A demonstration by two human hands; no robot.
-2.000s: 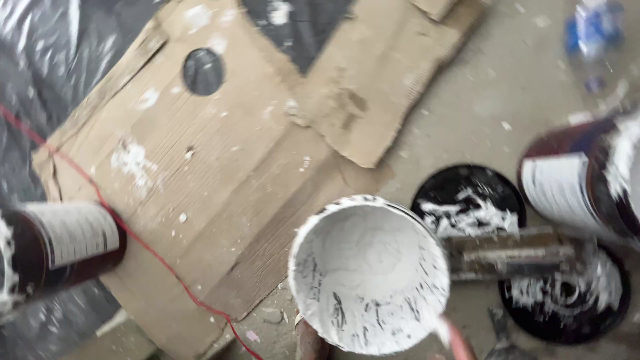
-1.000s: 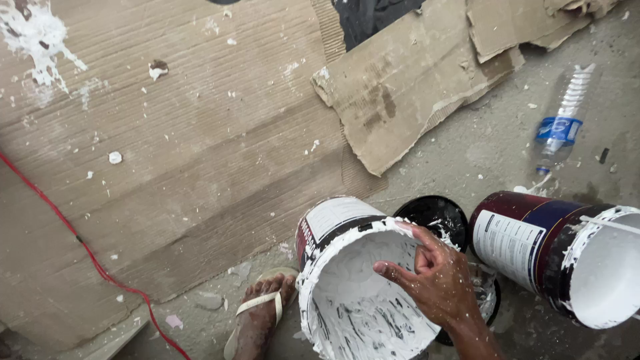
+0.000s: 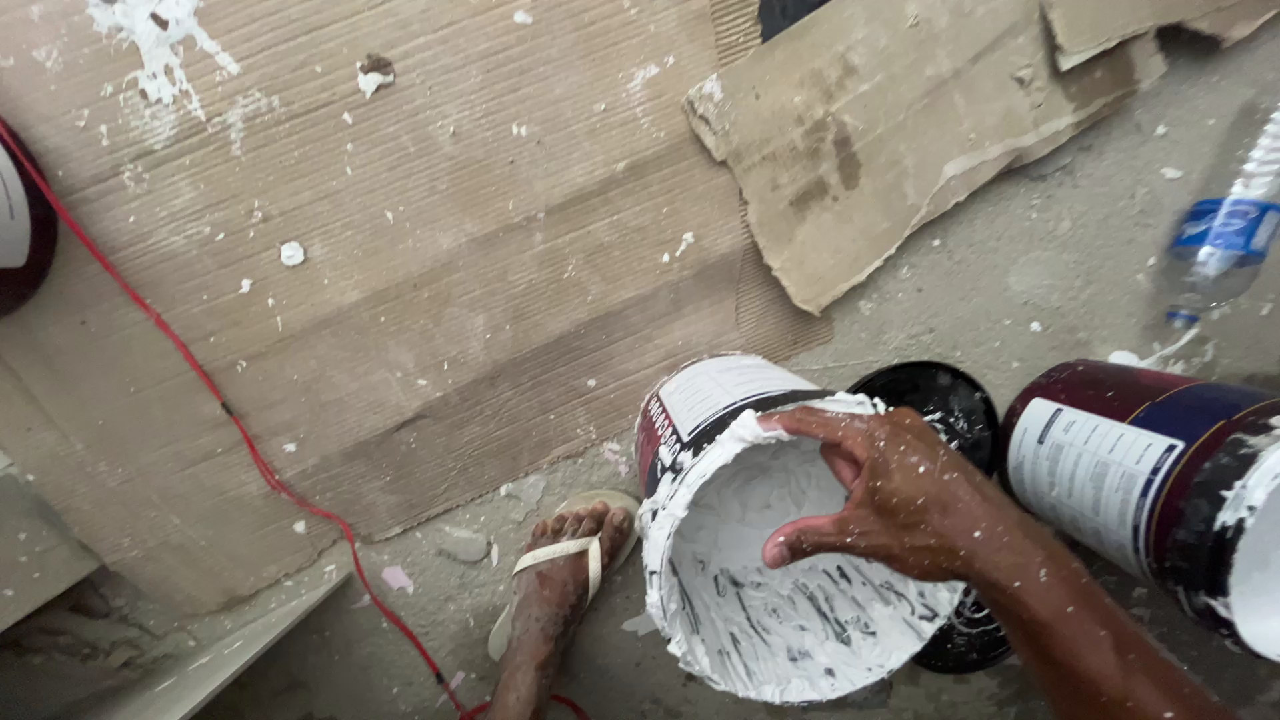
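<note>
My right hand (image 3: pixel 870 490) reaches in from the lower right over the mouth of a plastic bucket (image 3: pixel 680 610) smeared inside with white paste. Its index finger lies on the paste-covered rim, while the thumb points into the opening, well apart from the finger; the other fingers are curled. White specks dot the hand and forearm. The bucket tilts with its mouth toward me. Black lids (image 3: pixel 935 395) with white smears lie behind and beside it, partly hidden by the bucket and arm. My left hand is out of view.
A second bucket (image 3: pixel 1100 480) stands at the right, a third (image 3: pixel 25 230) at the left edge. Spotted cardboard (image 3: pixel 480 250) covers much of the floor, crossed by a red cord (image 3: pixel 240 420). A plastic bottle (image 3: pixel 1225 235) lies upper right; a sandalled foot (image 3: pixel 565 565) is beside the bucket.
Two seconds ago a paste-smeared flat tool lay across the black lids; it is not seen now. My right hand has come over the bucket's mouth. The view has shifted a lot.
</note>
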